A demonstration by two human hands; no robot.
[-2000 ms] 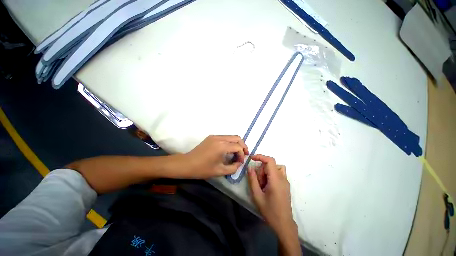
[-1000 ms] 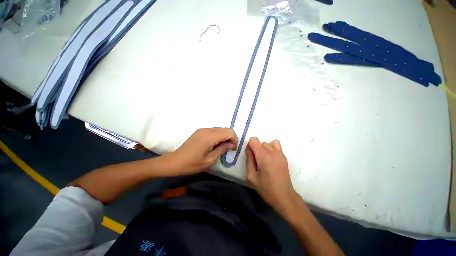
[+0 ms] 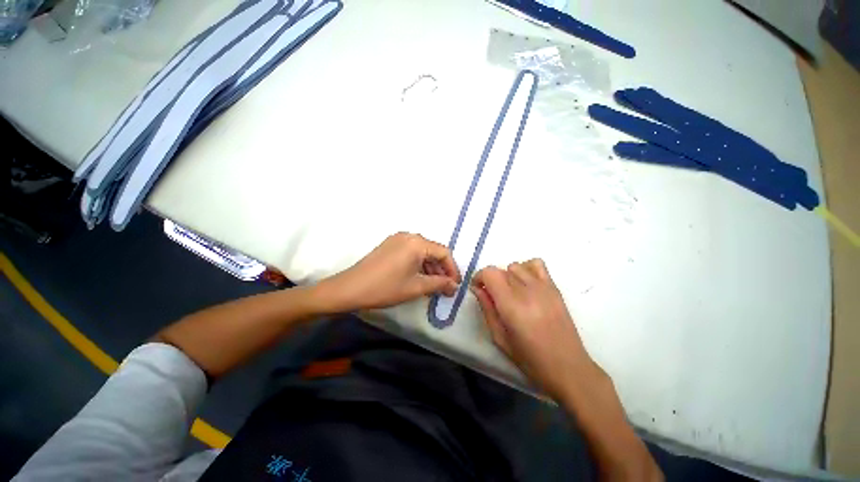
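A long strip (image 3: pixel 489 188) with rounded ends lies white side up with a blue-grey border, its near end close to the table's front edge. My left hand (image 3: pixel 410 273) rests over the strip's left edge near that end, thumb and fingertips pinched together. My right hand (image 3: pixel 528 306) is at the strip's right edge, its fingertips close together and near the left fingertips. Whether a small stud sits between the fingertips is too small to tell.
A stack of white strips (image 3: pixel 179 113) fans out at the left. Studded navy strips (image 3: pixel 712 146) overlap at the right; a single navy strip (image 3: pixel 589 35) lies beyond. A clear plastic bag (image 3: pixel 556 66) is past the strip's far end. A thin curved thread (image 3: pixel 420 83) lies on the cloth.
The camera view has shifted. My right hand has come closer to the strip's edge and my left fingertips since one second ago. The strip still lies between my hands.
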